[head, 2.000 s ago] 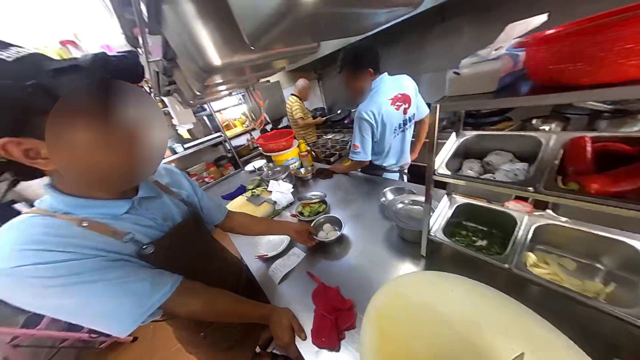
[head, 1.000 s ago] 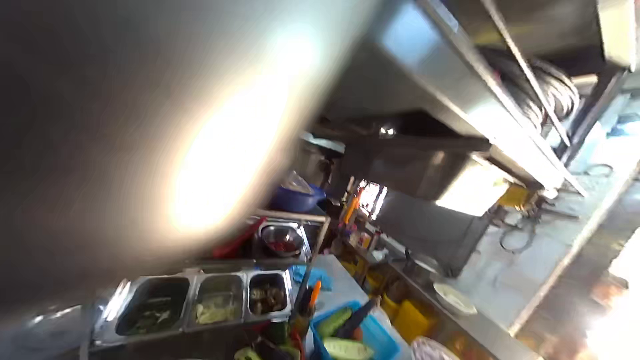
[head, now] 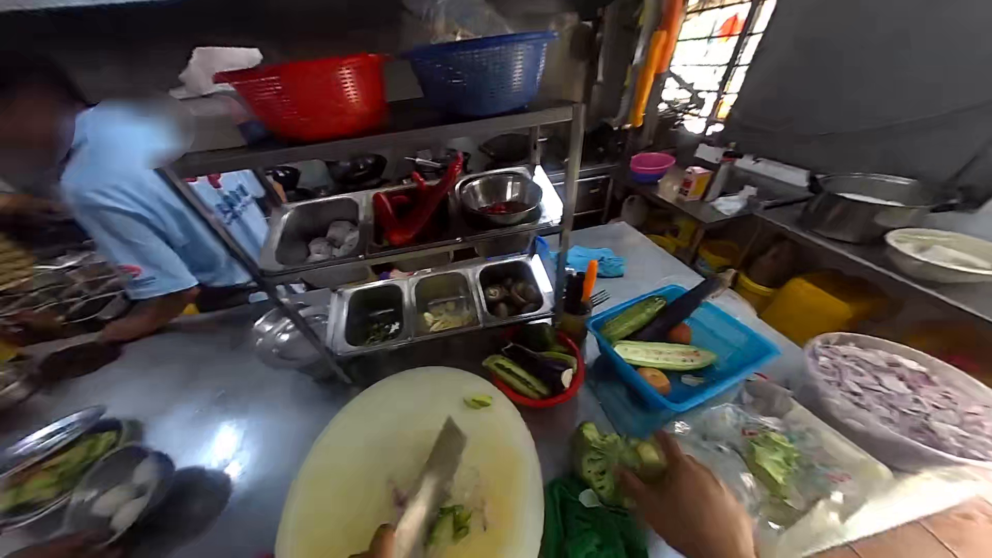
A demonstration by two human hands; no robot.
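My left hand [head: 380,542], mostly cut off by the bottom edge, is at the handle end of a cleaver [head: 434,488]. The blade lies over a round pale cutting board [head: 349,442], with small cut green vegetable pieces [head: 451,524] beside it. My right hand [head: 690,496] reaches to a cut green vegetable [head: 601,461], right of the board, its fingertips at the pale end; whether they close on it is unclear. Green mesh or cloth [head: 593,527] lies beneath. A clear plastic bag [head: 728,434] with leafy greens is to its right.
A blue tray [head: 728,349] of vegetables and a red basket [head: 542,401] of cut vegetables stand behind the board. Sliced onions fill a bowl [head: 907,395] at right. A metal rack [head: 572,178] holds steel pans. At left, a person in a blue shirt [head: 132,194] is beside metal bowls [head: 116,496].
The view has swung strongly. Both hands, the cleaver and the full cutting board now show; the frame from one second ago shows mostly a metal surface, the hood and the pans.
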